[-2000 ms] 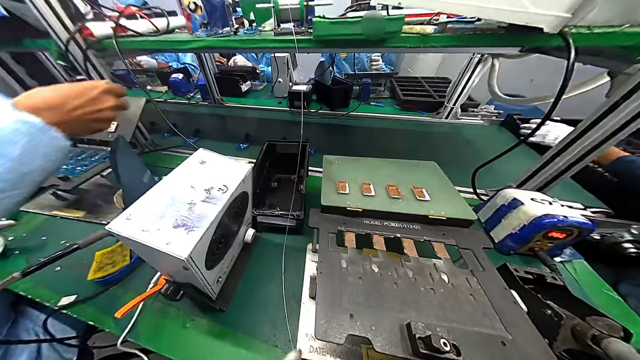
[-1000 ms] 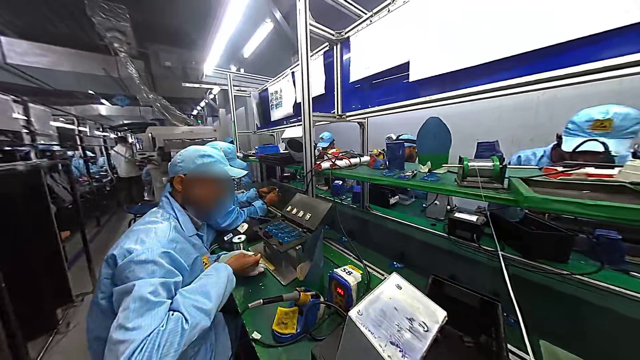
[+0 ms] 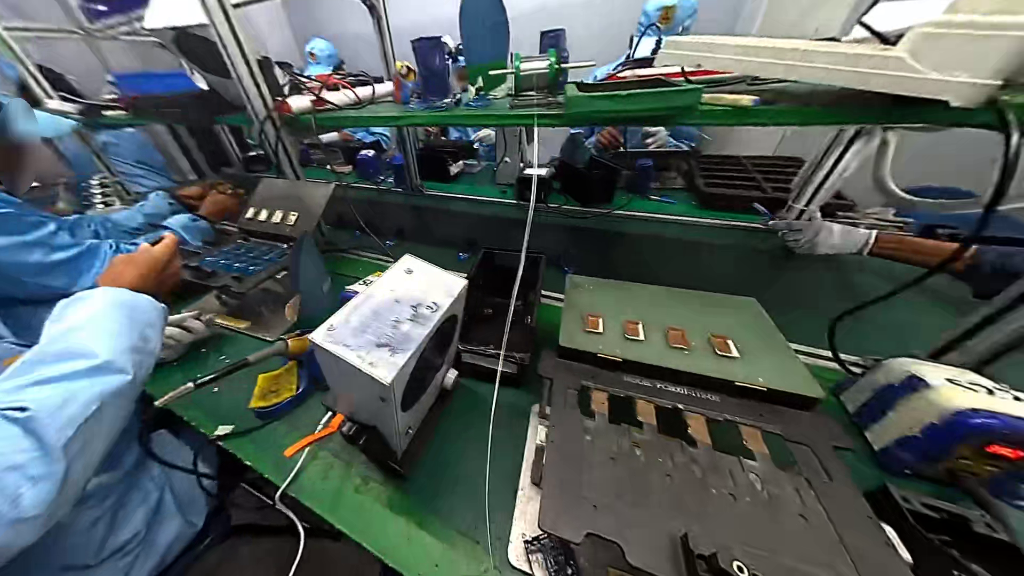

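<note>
Neither my left hand nor my right hand is in view. On the green bench, a black work fixture (image 3: pixel 680 496) lies with its green hinged lid (image 3: pixel 680 312) raised at the back. Several small copper-coloured pieces (image 3: pixel 677 338) sit in a row on the lid. Strips of copper and dark green show in slots along the fixture's back edge. Left of it stands a scuffed white fan box (image 3: pixel 392 320) with a round dark opening. A thin wire (image 3: pixel 512 320) hangs from the spool (image 3: pixel 536 74) on the shelf, between box and fixture. Behind the box is a black bin (image 3: pixel 500 360).
A blue and white soldering station (image 3: pixel 936 424) with a red display stands at right. A co-worker's gloved hand (image 3: pixel 824 236) reaches in beyond it. At left, co-workers' blue sleeves (image 3: pixel 88 360) and bare hand (image 3: pixel 148 268) are near another fixture, a soldering iron (image 3: pixel 232 372) and a yellow sponge (image 3: pixel 274 386).
The view swung far left to a seated co-worker, then back to the bench. The fixture and its copper-coloured pieces look the same as two seconds ago.
</note>
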